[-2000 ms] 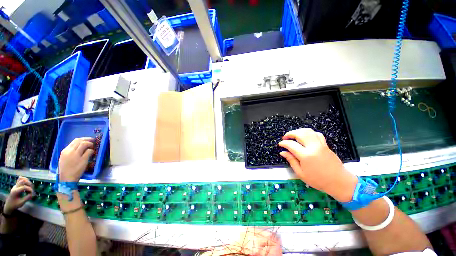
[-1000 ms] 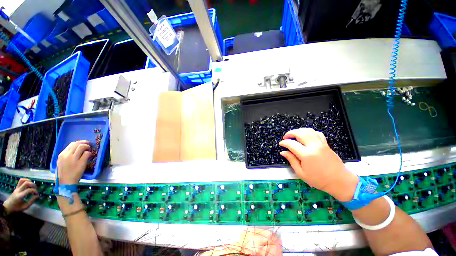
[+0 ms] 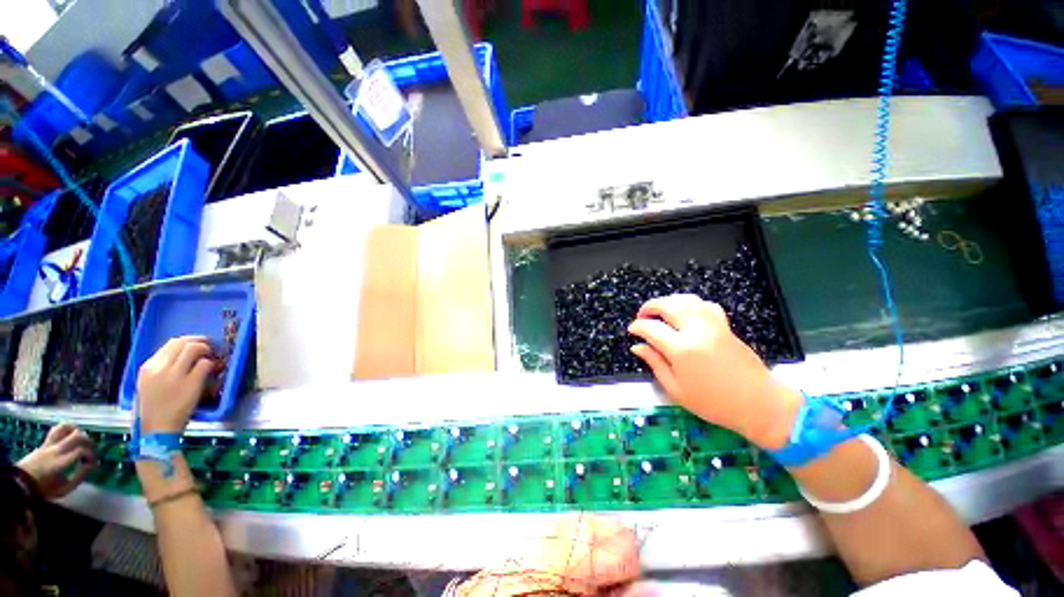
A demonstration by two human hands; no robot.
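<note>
My right hand (image 3: 694, 350), with a blue wrist strap (image 3: 820, 432) and a white band, is over the near part of the black tray (image 3: 653, 239). Its fingers are bent and close together at the pile of small black components (image 3: 595, 309). Whether a part is between the fingertips is hidden. A blurred skin-coloured shape, seemingly my left hand (image 3: 583, 554), is at the bottom edge behind hair strands, cut off; its fingers cannot be made out. Green circuit boards (image 3: 531, 457) run in a joined row between me and the tray.
A neighbour's hand (image 3: 175, 379) reaches into a blue bin (image 3: 169, 306) at left; another person's hand (image 3: 58, 457) is at the far left boards. Tan card (image 3: 449, 303) lies left of the black tray. White parts (image 3: 904, 217) and yellow loop (image 3: 960, 245) lie right. A coiled blue cord (image 3: 881, 140) hangs there.
The view has shifted, so the tray and right hand appear further left, and a tray with blue parts shows at far right. The right hand stays over the pile.
</note>
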